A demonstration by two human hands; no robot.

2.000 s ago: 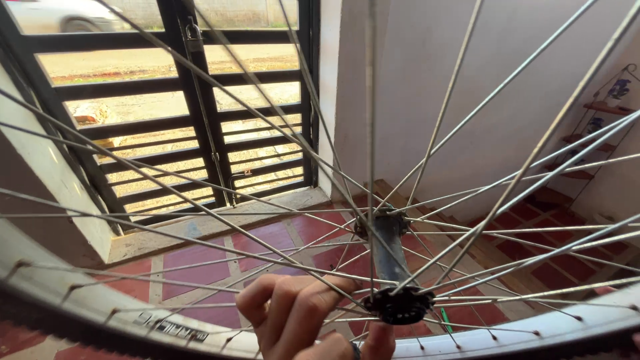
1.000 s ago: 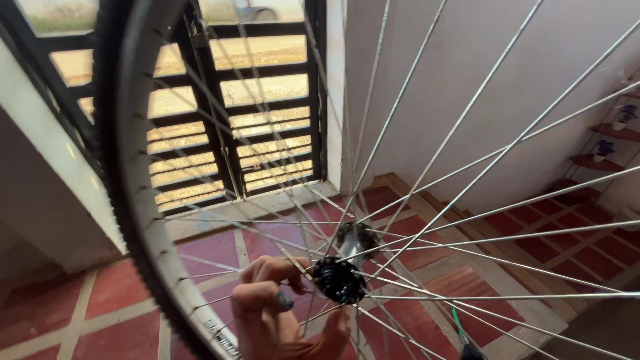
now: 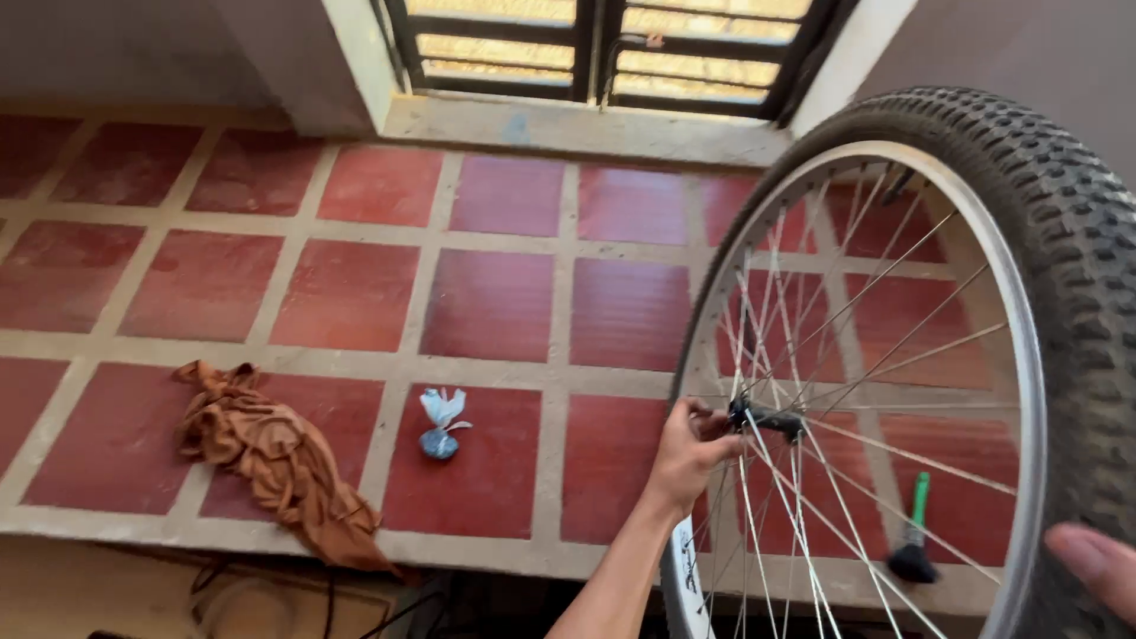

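A bicycle wheel with a knobby black tire (image 3: 1056,231) and a silver rim stands upright on the right. My left hand (image 3: 692,457) is at the near end of its black hub (image 3: 768,419), thumb and fingers around the hub's end; whether a small part is between them cannot be told. At the right edge, a fingertip of my right hand (image 3: 1092,555) shows beside the tire; the rest of that hand is out of view. Through the spokes, a brush with a green handle (image 3: 921,501) and dark bristles is visible on the red tiles.
A crumpled brown cloth (image 3: 275,444) lies on the tiled floor at the left. Right of it sits a small knotted plastic bag (image 3: 439,435) with dark contents. A barred metal door (image 3: 586,44) stands at the back. Dark cables (image 3: 330,595) hang below the tiled edge.
The wheel has turned and now stands further right, its tire in fuller view. The view has swung left and down, bringing in the cloth and bag. A right fingertip has appeared.
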